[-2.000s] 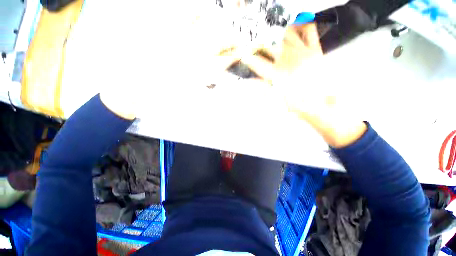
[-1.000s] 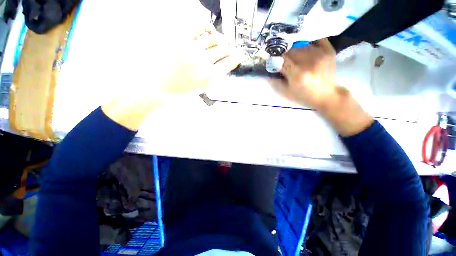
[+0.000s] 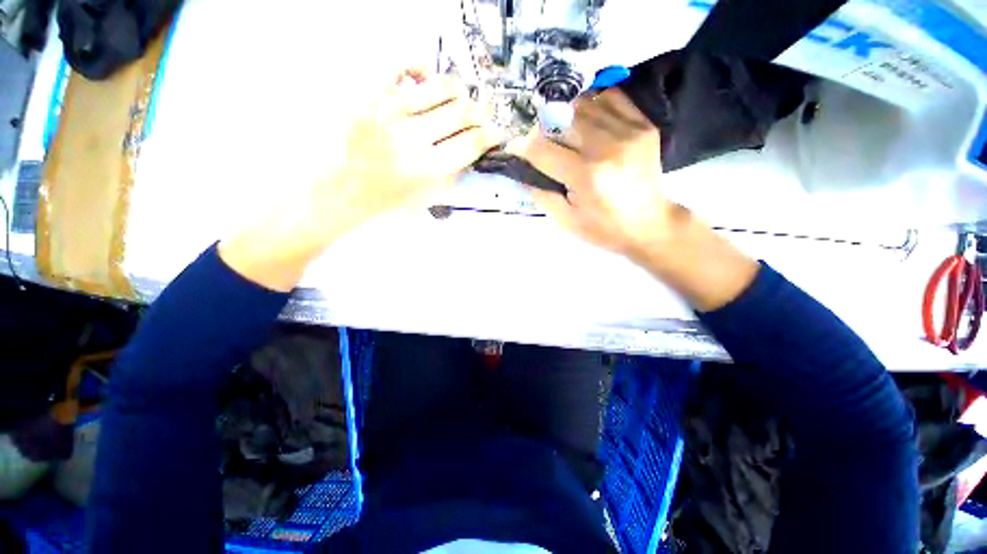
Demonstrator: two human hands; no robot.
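Note:
A narrow dark fabric piece [image 3: 524,170] lies just in front of the needle area [image 3: 509,81]. My left hand [image 3: 406,146], washed out by glare, has its fingertips at the left end of the piece. My right hand [image 3: 606,168] holds the right end between thumb and fingers. Darker cloth [image 3: 720,108] lies behind my right hand, below a broad black strip [image 3: 774,24]. The round tension dial [image 3: 560,78] sits above my right fingers, next to a blue part [image 3: 610,77].
The machine head with blue lettering [image 3: 887,65] is upper right. Red-handled snips [image 3: 955,303] lie at the right table edge. A tan pad [image 3: 89,173] with dark cloth [image 3: 106,35] on its top end is at left. Blue crates [image 3: 352,417] with dark garments stand below.
My right hand has moved left, closer to my left hand. More dark cloth shows behind it. The narrow piece shows more clearly between my hands.

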